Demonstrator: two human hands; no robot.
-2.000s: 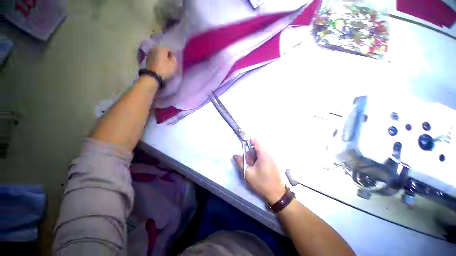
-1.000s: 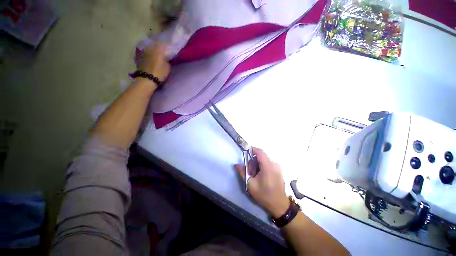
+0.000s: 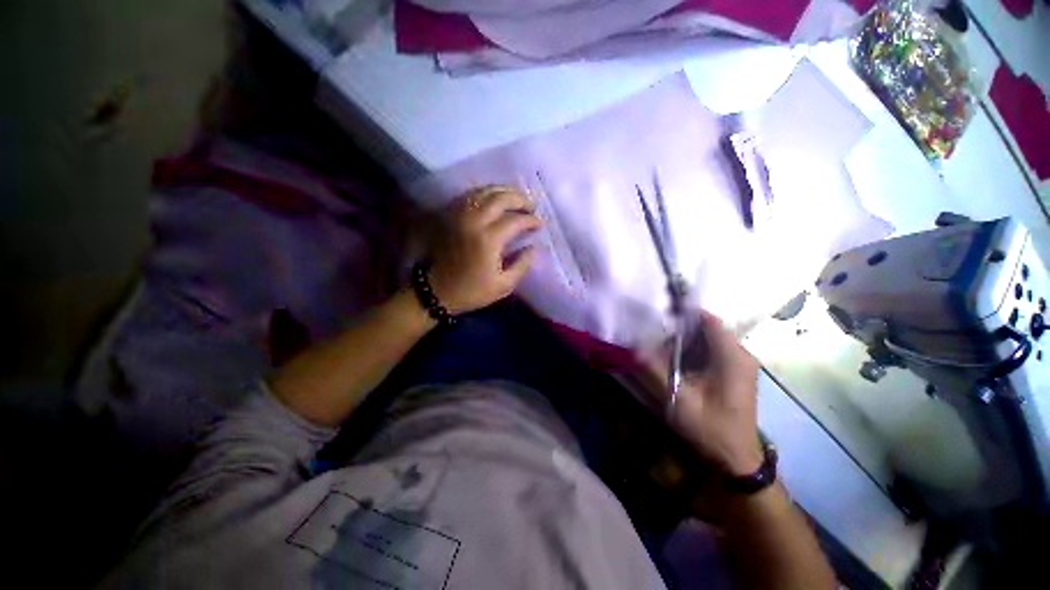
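A pale lilac garment panel [image 3: 645, 127] lies on the white table and over its front edge, with magenta along its lower edge. A dark-edged curled gap [image 3: 751, 179] shows on it, right of the blades, and a short straight line shows near my left hand. My left hand [image 3: 489, 248] rests on the panel's left part, fingers bent; whether it grips cloth is unclear. My right hand [image 3: 716, 386], blurred, holds silver shears [image 3: 662, 236] by the handles. The blades are slightly apart above the panel, pointing away from me.
Stacked lilac and magenta panels [image 3: 553, 35] lie at the far side. A clear bag of multicoloured items [image 3: 915, 75] and magenta pieces [image 3: 1022, 115] are at the far right. The sewing machine head [image 3: 933, 277] stands right. Crumpled lilac and magenta cloth [image 3: 219, 265] hangs left, below table level.
The view has shifted. My left hand has left the stacked panels and is on a single lilac panel now spread in front of me. The shears have moved over this panel.
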